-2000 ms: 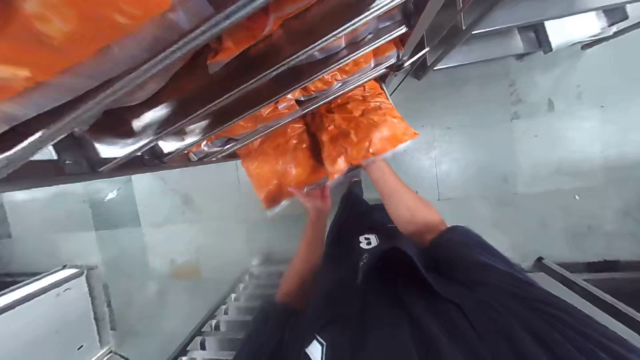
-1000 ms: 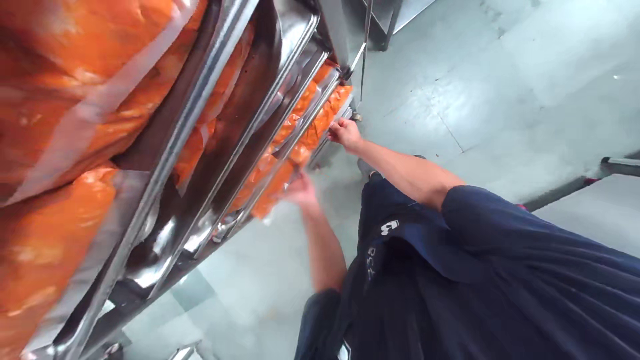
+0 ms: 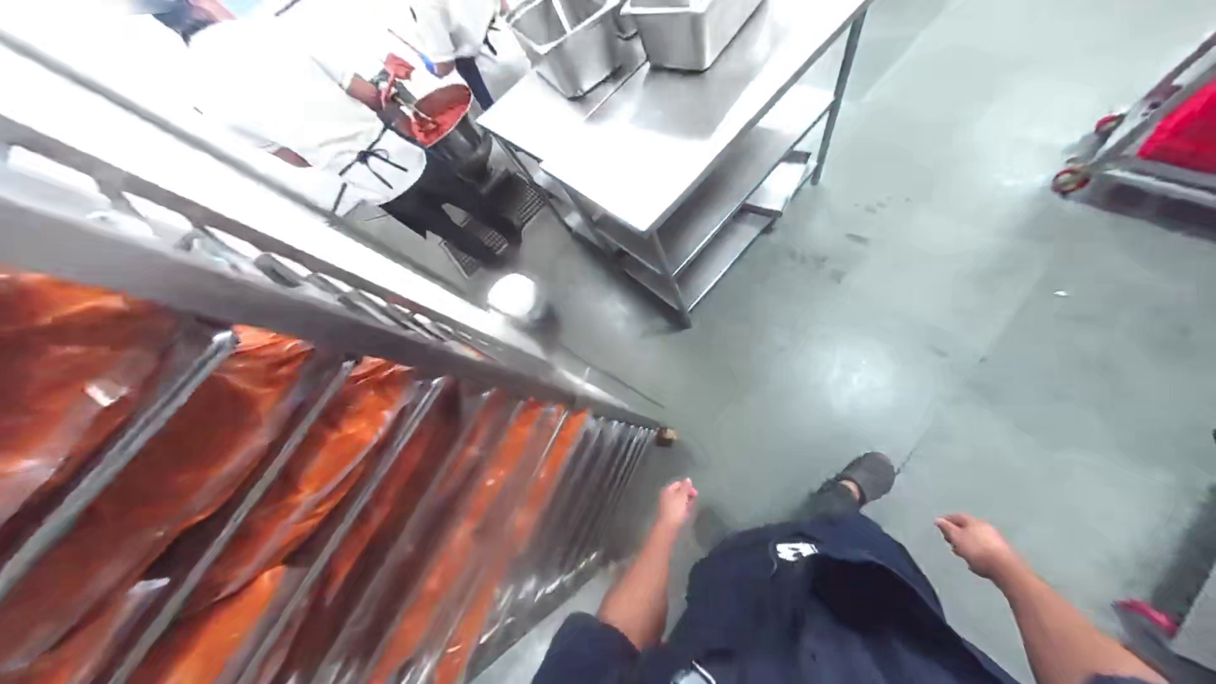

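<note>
My left hand hangs loosely curled over the floor, just right of the low end of a metal rack, touching nothing. Farther right, my right hand is also in the air beside my dark apron, its fingers loosely bent and holding nothing visible. Clear plastic bags of orange food lie on the rack's many tiers, between metal rails. Narrow tiers lower down the rack are partly blurred.
Beyond the rack, people in white coats work near a metal pot of red food. A stainless steel table holds deep metal pans. A wheeled cart with a red load stands at the far right.
Both hands have come away from the bags on the rack, which they touched two seconds ago, and are now apart. The view has swung, bringing in the table and the people.
</note>
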